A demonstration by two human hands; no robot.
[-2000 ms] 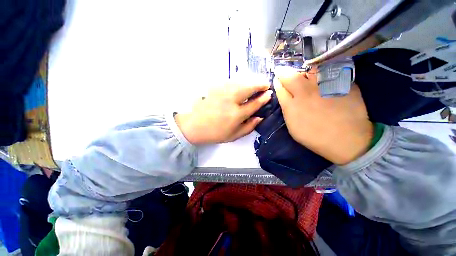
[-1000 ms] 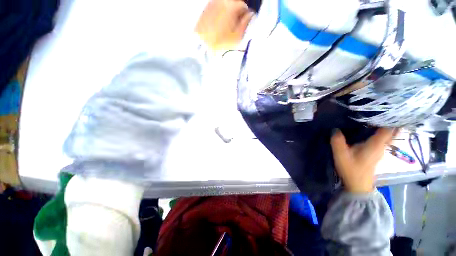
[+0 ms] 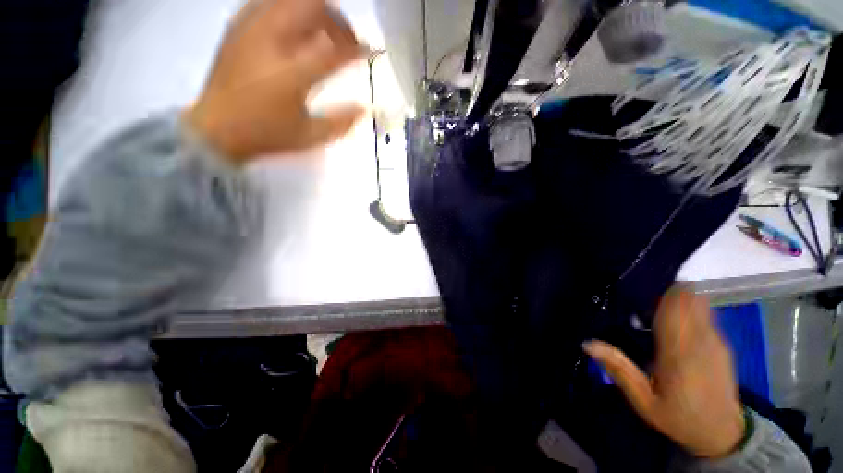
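A dark navy garment lies on the machine bed beneath the presser foot area and hangs over the table's front edge. My left hand is blurred, raised over the white table left of the machine, fingers apart, with nothing seen in it. My right hand is at the garment's lower right, thumb and fingers apart; whether it touches the cloth is unclear. A grey block sits just right of the needle area.
A bundle of narrow white strips hangs at the upper right. Pink-blue snips and a dark loop lie at the right table edge. A ribbed grey knob is above. Dark cloth is at the far left.
The garment was bunched under both hands and now lies spread, hanging over the edge. My left hand moved away to the upper left. My right hand moved down and right.
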